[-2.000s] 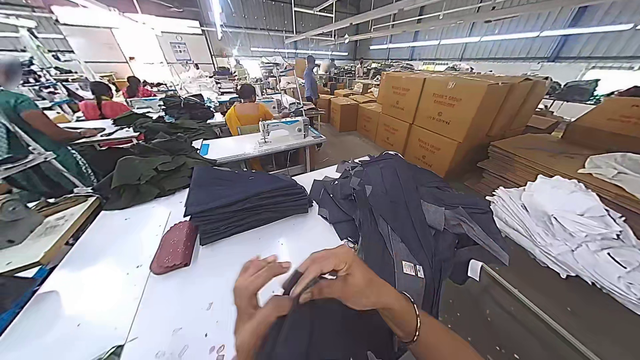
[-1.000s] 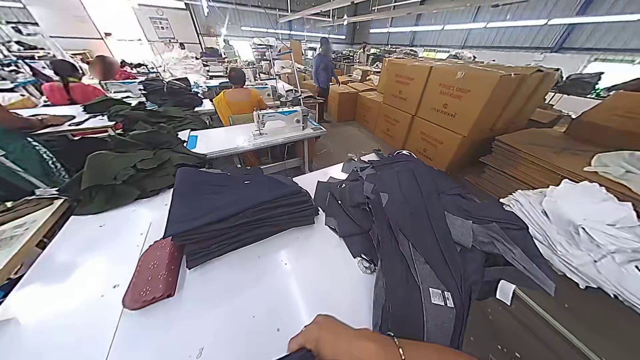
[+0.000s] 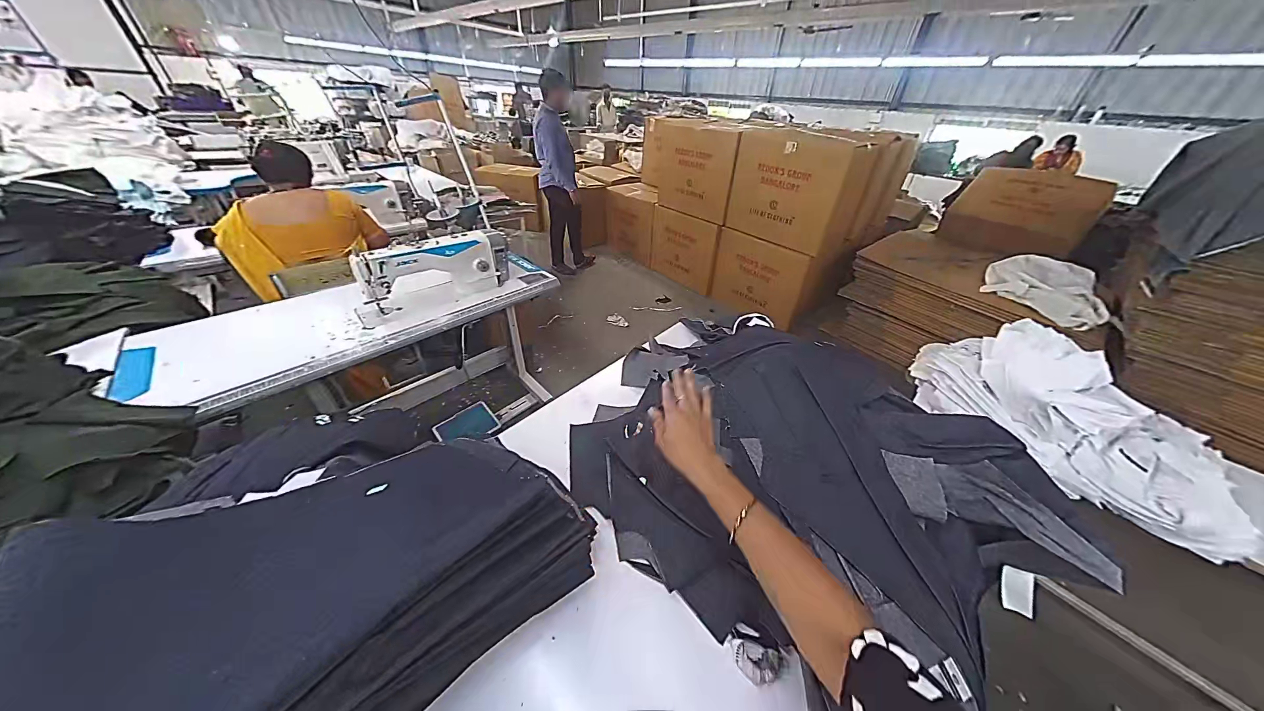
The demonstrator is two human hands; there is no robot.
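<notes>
My right hand (image 3: 684,420), with a bangle at the wrist, reaches onto a loose heap of dark navy and grey garments (image 3: 820,425) on the white table (image 3: 583,632). Its fingers are spread over the cloth near the heap's far left part; whether they pinch any fabric cannot be told. Left of the heap lies a neat stack of folded dark navy fabric (image 3: 296,563), large in the foreground. A white tag (image 3: 1017,591) hangs at the heap's right edge. My left hand is out of view.
Beyond the table stands a sewing machine (image 3: 430,265) on its white bench. A person in yellow (image 3: 291,232) sits behind it; another person (image 3: 556,168) stands farther off. Cardboard boxes (image 3: 780,197), flattened cartons (image 3: 918,286) and a white cloth pile (image 3: 1076,434) are at right; green cloth (image 3: 79,395) lies left.
Both hands were together on dark cloth at the near edge two seconds ago. My right hand has since reached forward onto the garment heap, and the left has left the view. The view has shifted.
</notes>
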